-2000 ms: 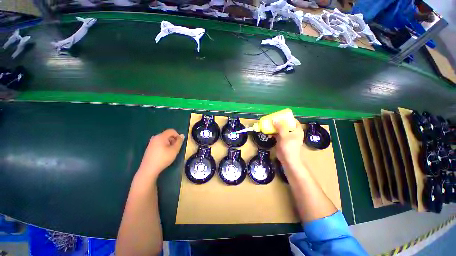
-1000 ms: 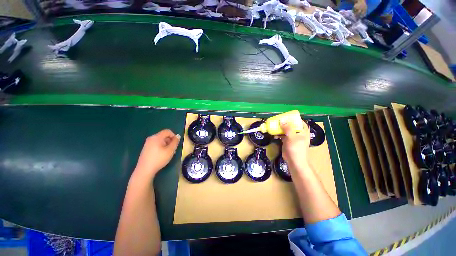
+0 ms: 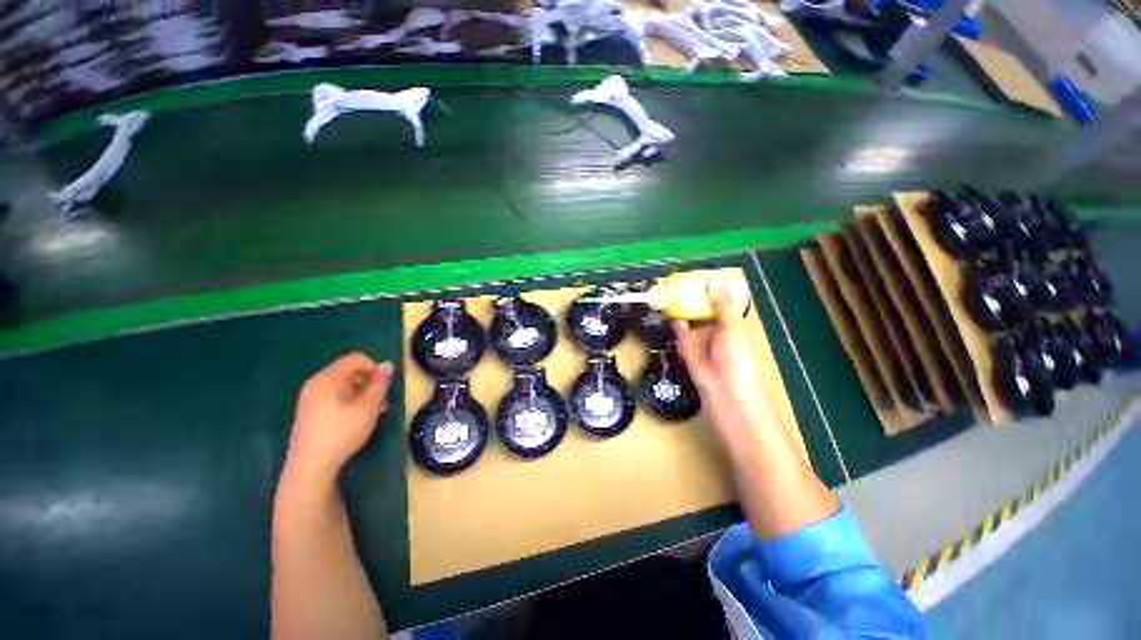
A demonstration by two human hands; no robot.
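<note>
Black round ear cup housings (image 3: 532, 413) lie in two rows on a tan cardboard sheet (image 3: 563, 513), necks toward the belt. My right hand (image 3: 723, 350) holds a yellow glue bottle (image 3: 703, 298) on its side above the back row. Its thin pale nozzle points left, over the neck area of the third back-row housing (image 3: 598, 321). The hand and bottle partly cover the housings at the right end. My left hand (image 3: 344, 406) rests on the green worktop left of the cardboard, fingers curled, with no object visible in it.
Stacked cardboard layers (image 3: 932, 313) with rows of black cups stand at the right. Behind the worktop runs a green belt (image 3: 476, 188) with white headband pieces (image 3: 367, 110) spaced along it. More white pieces (image 3: 701, 31) are heaped at the back. Striped tape (image 3: 1001, 519) marks the floor.
The view has swung to the right. The nozzle has moved from the second back-row housing to the third. The bottle is still in my right hand, and my left hand stays beside the cardboard.
</note>
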